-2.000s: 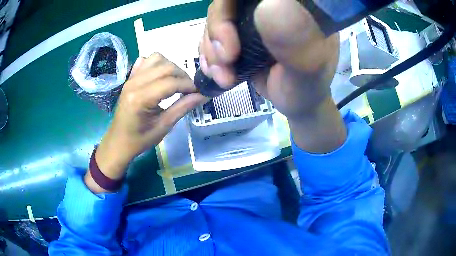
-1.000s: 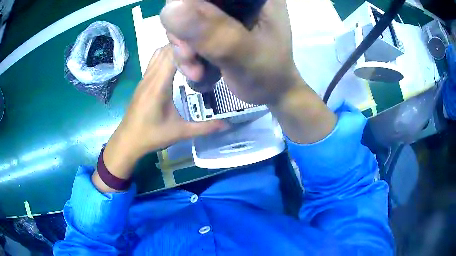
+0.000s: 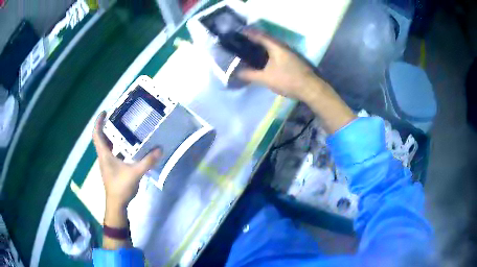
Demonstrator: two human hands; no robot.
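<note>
The white device body (image 3: 175,130) stands on the white sheet left of the middle, its open end up, showing pale and dark stripes in a black frame. My left hand (image 3: 123,169) grips its near left side, thumb on the side wall, fingers at the outer edge. My right hand (image 3: 280,65) is farther right, closed around the black electric screwdriver (image 3: 248,49), beside a second white unit (image 3: 209,31) with a dark opening. The hand and driver partly hide that unit. The image is somewhat blurred.
The screw bag (image 3: 72,232) is on the green bench at lower left. A dark tub with white plates (image 3: 334,193) is below right. A pale rounded panel (image 3: 410,94) is at the right. Yellow tape (image 3: 256,141) edges the white sheet. The conveyor (image 3: 68,125) runs along the left.
The view has swung to the right. My right hand has moved off the device body with the screwdriver, over to the second unit. My left hand now holds the body's side.
</note>
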